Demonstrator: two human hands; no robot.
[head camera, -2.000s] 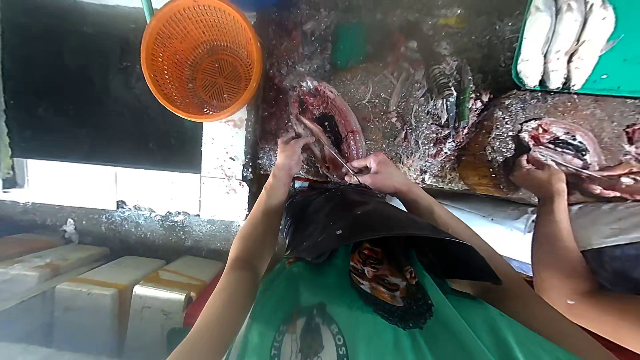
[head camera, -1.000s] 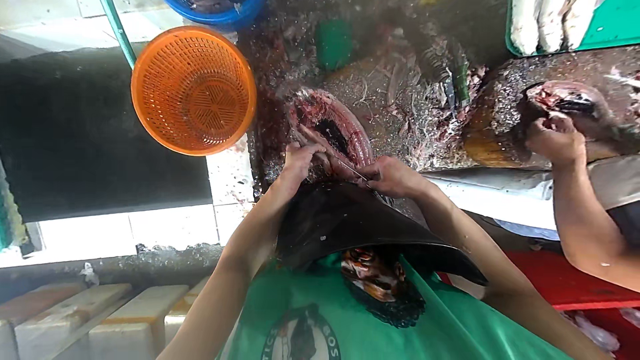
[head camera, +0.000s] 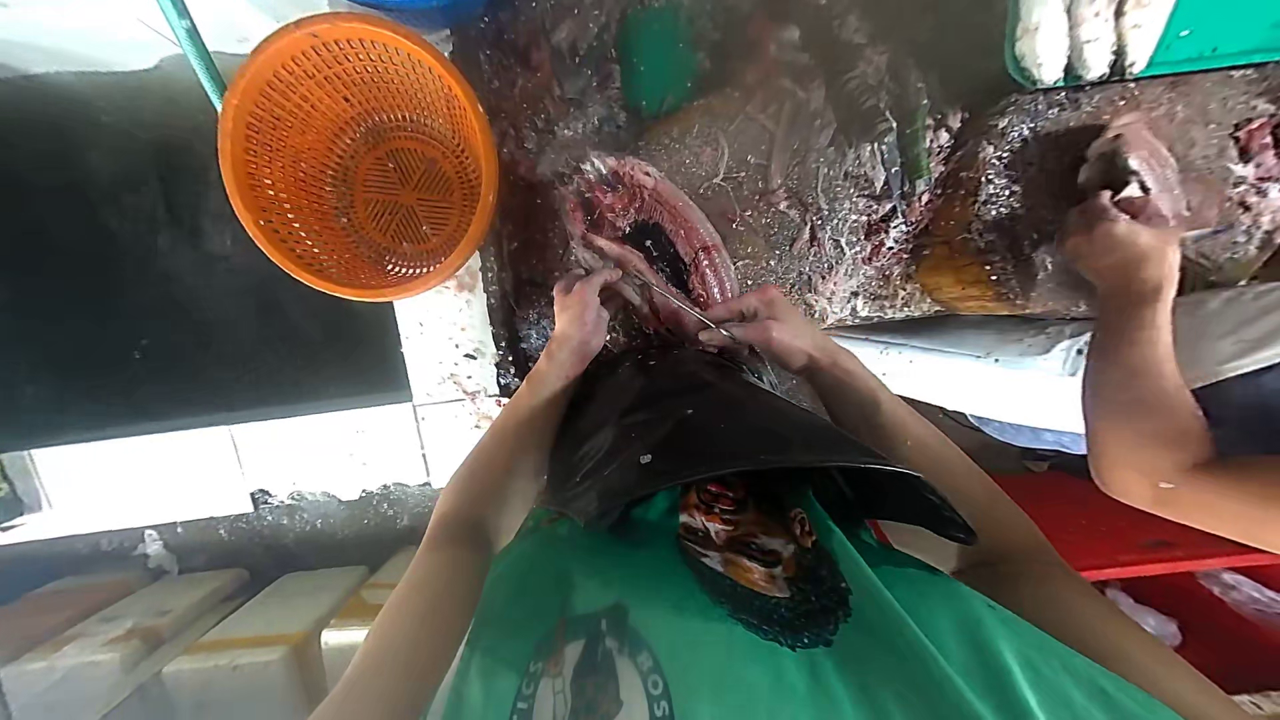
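A fish cut open along its belly (head camera: 690, 235) lies on the stained wooden work surface (head camera: 790, 130), its pink flesh and dark cavity showing. At its lower left edge, my left hand (head camera: 583, 312) grips the flap of the fish between thumb and fingers. On the lower right, my right hand (head camera: 765, 328) is closed on a thin knife (head camera: 672, 294), whose narrow blade lies along the flap and points toward my left hand. Most of the knife's handle is hidden by my fingers.
An orange plastic basket (head camera: 358, 160) stands at upper left, beside a green hose (head camera: 192, 52). Fish scraps and scales cover the work surface. A co-worker's hand (head camera: 1120, 235) holds fish meat at right. Pale fish lie on a green tray (head camera: 1210, 35). White foam boxes (head camera: 250, 640) sit lower left.
Both my hands stay at the fish's lower edge. The co-worker's hand has lifted a piece of fish. The view has shifted, bringing a red shelf into sight at right.
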